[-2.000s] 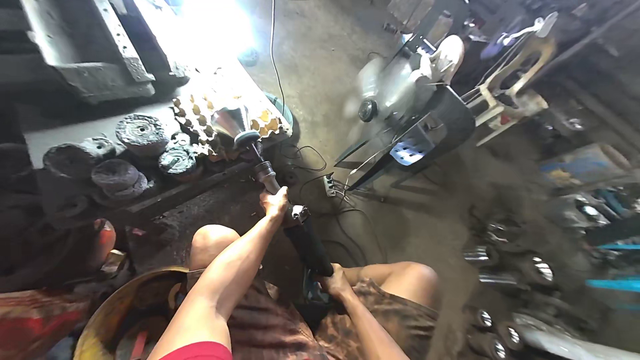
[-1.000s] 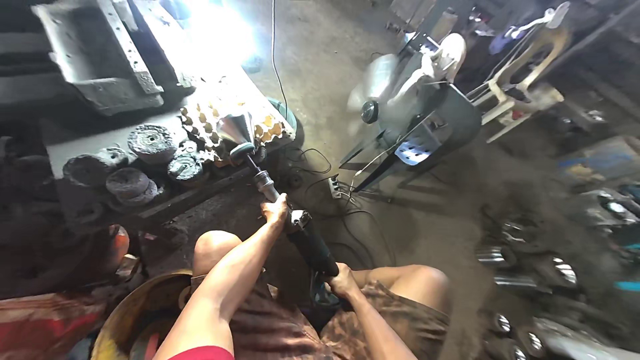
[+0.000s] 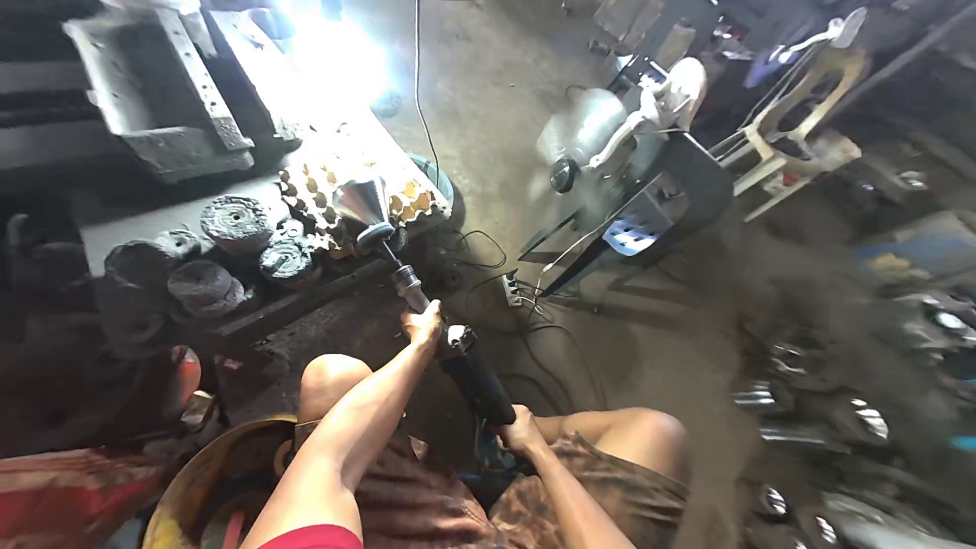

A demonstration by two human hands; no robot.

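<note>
My left hand (image 3: 423,324) grips the front neck of a long handheld power tool (image 3: 479,381), just behind its metal collar. The rear of the dark body is in my right hand (image 3: 522,431); its grip is partly hidden. From the collar a thin shaft carries a round polishing wheel (image 3: 376,236), which is at the rim of a shiny metal cone (image 3: 363,200). The cone lies over a cardboard egg tray (image 3: 412,202) on the workbench; whether wheel and cone touch is unclear.
Rough grey wheels (image 3: 236,223) sit left of the tray, below a grey metal trough (image 3: 164,133). A power strip (image 3: 511,290) and cables lie on the floor. Right of them stand a fan (image 3: 568,171) and a plastic chair (image 3: 801,145). Shiny metal parts (image 3: 869,419) lie far right. A yellow-rimmed drum (image 3: 171,496) is at lower left.
</note>
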